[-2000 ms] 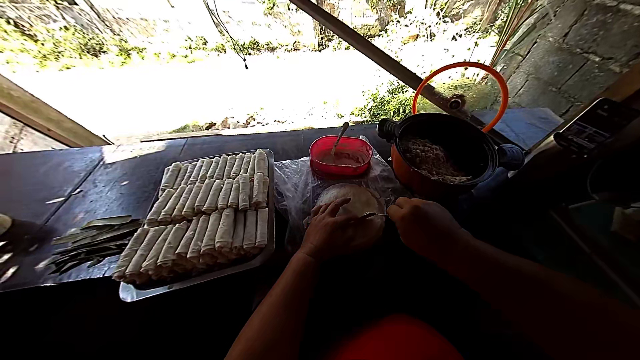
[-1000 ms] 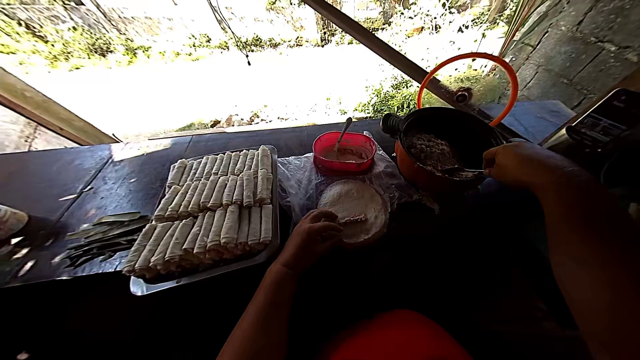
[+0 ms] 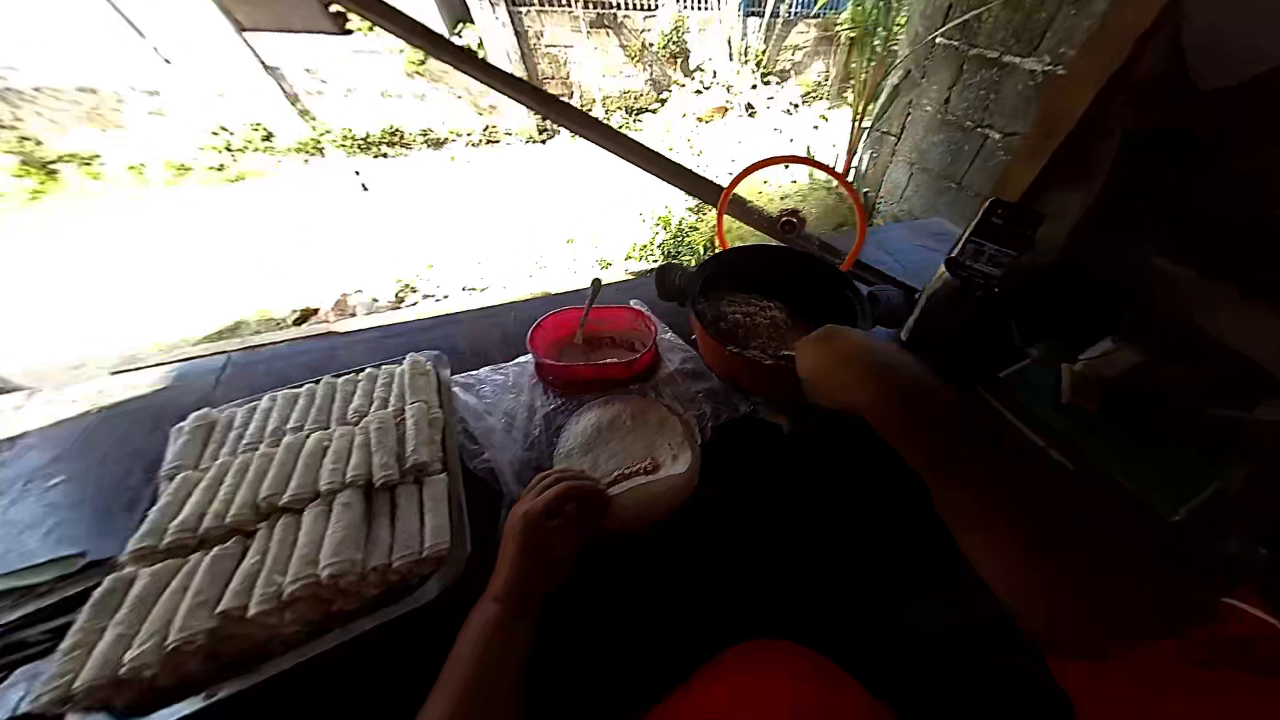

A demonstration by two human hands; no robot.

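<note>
A stack of round, pale wrappers (image 3: 625, 440) lies on clear plastic, with a short line of ground filling (image 3: 632, 470) near its lower edge. My left hand (image 3: 560, 505) is at the lower left edge of the top wrapper, fingers bent against it. My right hand (image 3: 850, 365), blurred, is at the near right rim of a dark pot (image 3: 750, 360) holding ground filling; what it grips is hidden. Behind the wrappers stands a red plastic container (image 3: 595, 375) of pale paste with a spoon (image 3: 588, 310) in it. Many rolled wrappers (image 3: 345, 530) are piled in rows on a tray (image 3: 462, 520).
Long dark green leaves (image 3: 45, 590) lie left of the tray. An orange ring (image 3: 722, 205) stands upright behind the pot. A device (image 3: 985, 245) is propped at the right. A slanting beam (image 3: 560, 110) crosses behind the dark tabletop (image 3: 240, 365).
My right hand has moved from beside the wrappers to the pot's rim. A line of filling, covered by my hands two seconds ago, shows on the top wrapper. The view has shifted and turned.
</note>
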